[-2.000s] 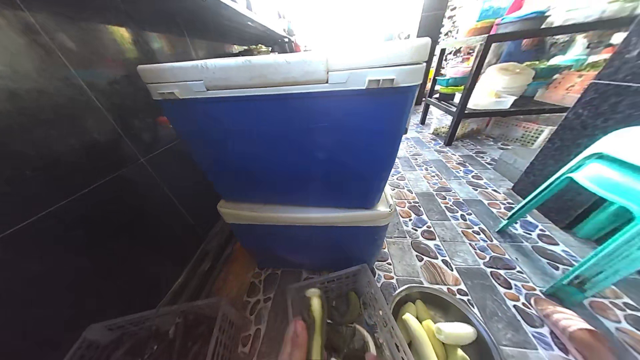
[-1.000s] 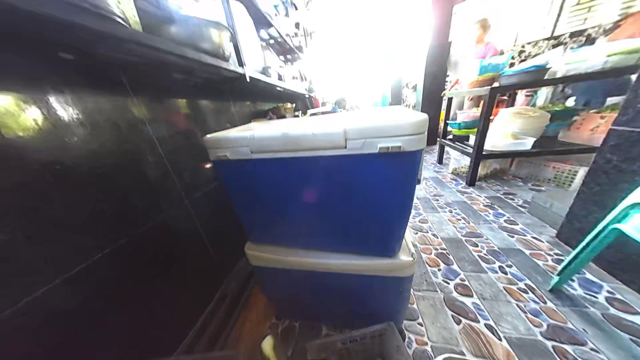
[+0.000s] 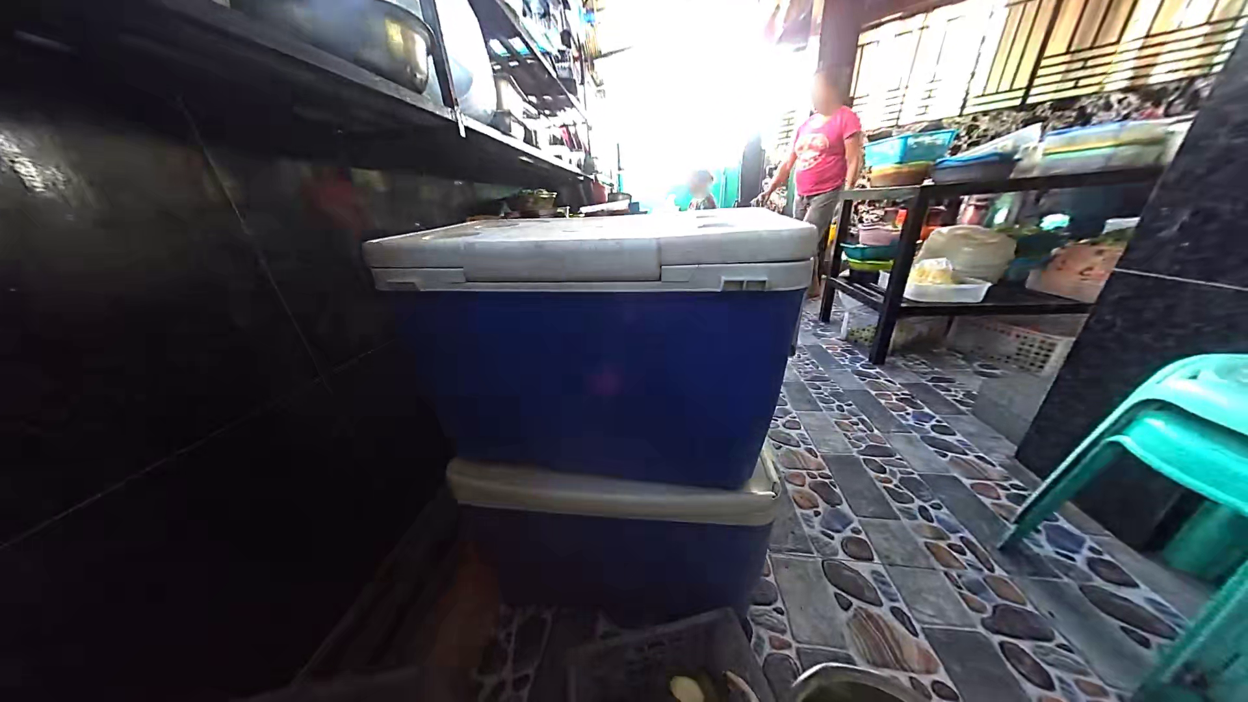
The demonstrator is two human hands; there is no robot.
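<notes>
Neither my left hand nor my right hand shows in the view now. At the bottom edge, a plastic crate (image 3: 624, 663) holds a pale yellowish piece (image 3: 686, 688), cut off by the frame; what else lies in it is too dark to tell. Just right of the crate, the rim of a metal bowl (image 3: 848, 671) shows, its contents hidden. Behind them stand two blue coolers, the upper cooler (image 3: 604, 380) with a white lid resting on the lower cooler (image 3: 614, 561).
Teal plastic chairs (image 3: 1180, 429) stand at the right by a dark tiled pillar (image 3: 1160, 292). Farther back, a person in a pink shirt (image 3: 824, 151) stands beside a black metal rack (image 3: 907, 263) with tubs. A shelf (image 3: 322, 83) with metal pots runs along the left wall.
The view has tilted up, so the bowl of yellow-green vegetables and most of the crate have dropped out of sight. Fingers at the crate two seconds ago no longer show. The person in pink is now plainly visible.
</notes>
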